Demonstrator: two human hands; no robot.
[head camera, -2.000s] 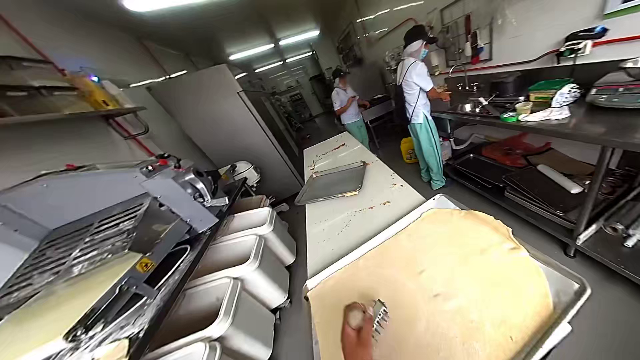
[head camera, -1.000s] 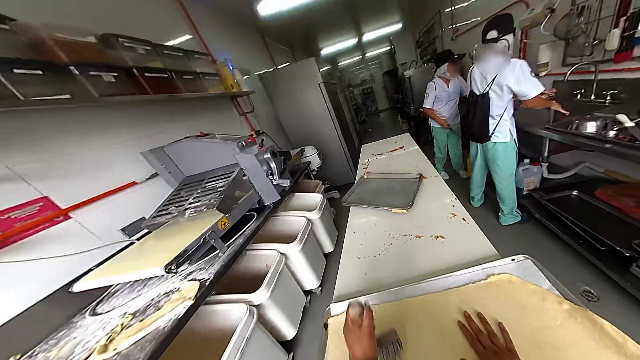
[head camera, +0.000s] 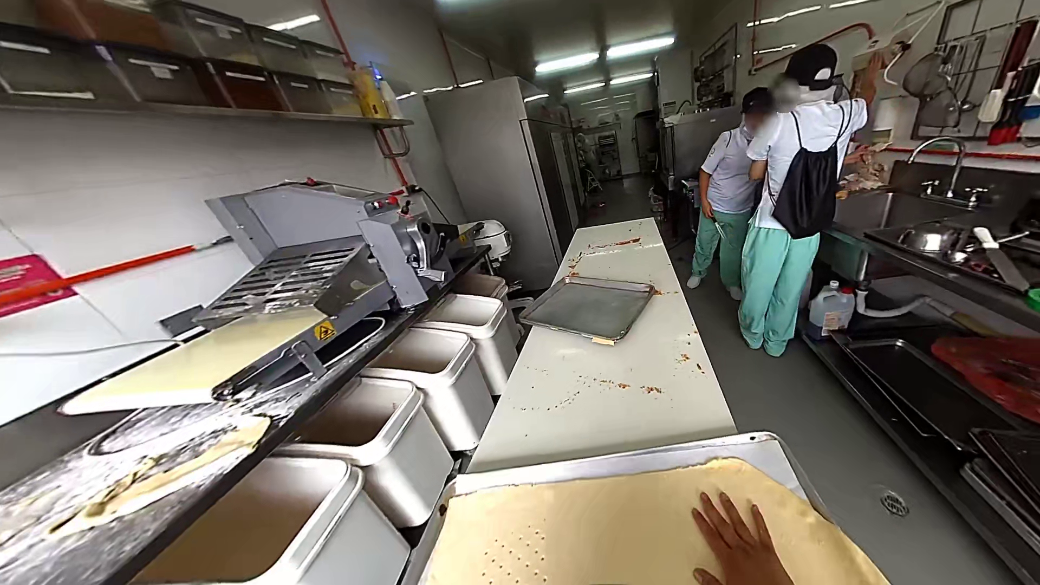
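A sheet of pale rolled dough (head camera: 617, 520) lies in a metal baking tray (head camera: 731, 448) at the bottom of the view. My right hand (head camera: 741, 540) rests palm down on the dough's right part, fingers spread, holding nothing. Rows of small pricked holes (head camera: 516, 556) mark the dough's left part. My left hand is out of view, and no tool can be made out.
The tray lies on a long white worktable (head camera: 601, 406) with crumbs and another metal tray (head camera: 589, 307). White bins (head camera: 431, 357) and a dough sheeter (head camera: 325, 252) stand left. Two people (head camera: 784, 195) stand near the sink (head camera: 894, 203) at right; shelves below hold dark trays (head camera: 926, 390).
My left hand, earlier on a spiked metal tool over the dough, has left the view. My right hand stays on the dough. The co-worker with the black bag has raised an arm.
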